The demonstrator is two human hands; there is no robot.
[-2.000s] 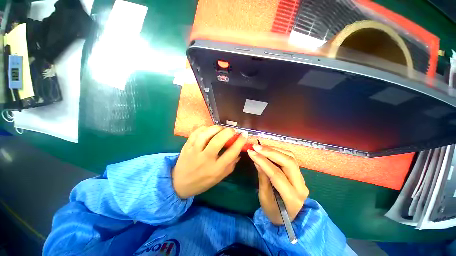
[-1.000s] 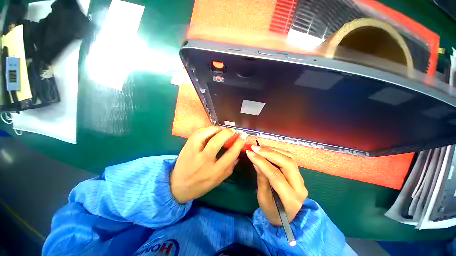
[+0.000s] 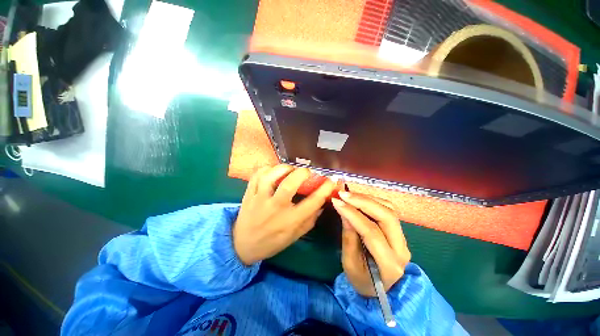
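Note:
A dark tablet back housing (image 3: pixel 401 131) leans tilted above the orange-red mat (image 3: pixel 474 223), its inside facing me. It has a camera hole at the upper left and pale square patches inside. My left hand (image 3: pixel 276 213) is at the lower left of the housing, its fingertips at the lower side edge. My right hand (image 3: pixel 372 239) holds slim dark tweezers (image 3: pixel 378 285) like a pen, with the tip beside my left fingertips at that edge. Something red shows between my left fingers. Any small piece at the tips is too small to tell.
A brown cardboard core (image 3: pixel 490 56) stands behind the housing, beside a dark and red grid-patterned sheet (image 3: pixel 414 26). A stack of housings with white sheets (image 3: pixel 559 243) is at the right. A black cloth (image 3: pixel 79 39) and a small blue-grey meter (image 3: pixel 22 95) lie at the left.
Both hands have shifted slightly to the right along the housing's lower edge, the tweezers with them. The housing has stayed nearly in place.

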